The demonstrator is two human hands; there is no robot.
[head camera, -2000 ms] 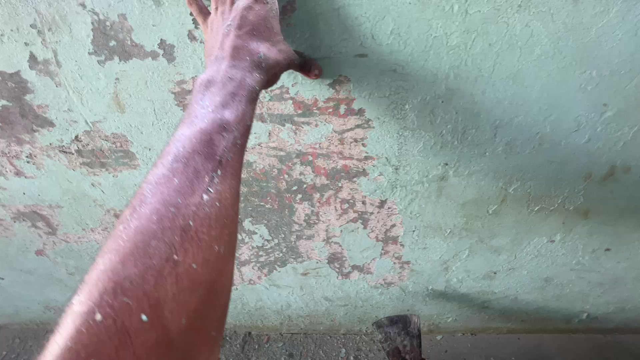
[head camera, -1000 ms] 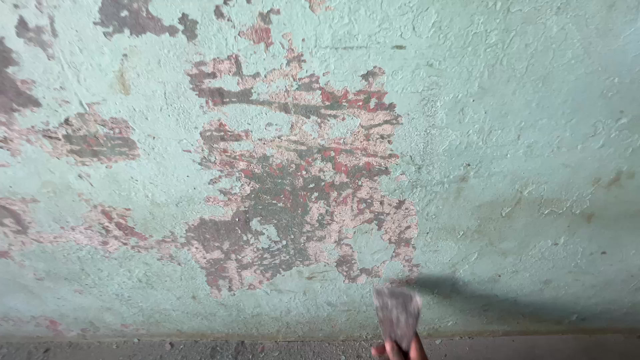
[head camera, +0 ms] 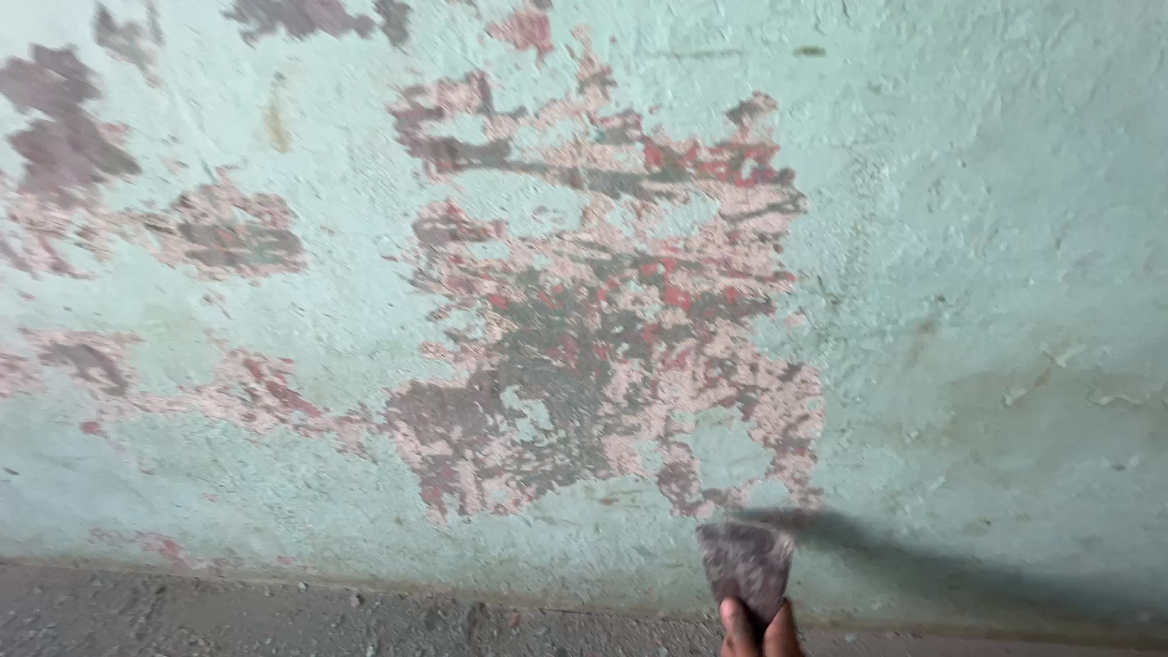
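Observation:
My right hand (head camera: 757, 630) comes up from the bottom edge, right of centre, its fingers closed around a paint scraper (head camera: 746, 558) with a wide, dusty metal blade. The blade points up, at the lower part of a painted wall (head camera: 958, 274); whether its edge touches the wall I cannot tell. Just above the blade lies a large scraped patch (head camera: 566, 338) where the green paint is gone and pink, red and grey layers show. My left hand is out of view.
Smaller peeled patches (head camera: 242, 233) mark the wall at the left. Along the wall's foot runs a grey floor (head camera: 228, 611) strewn with dust and paint chips. A soft shadow stretches to the right from the scraper.
The arm that reached up across the wall two seconds ago has gone out of view. The scraper shows at the bottom throughout; fingers on it came into sight one second ago.

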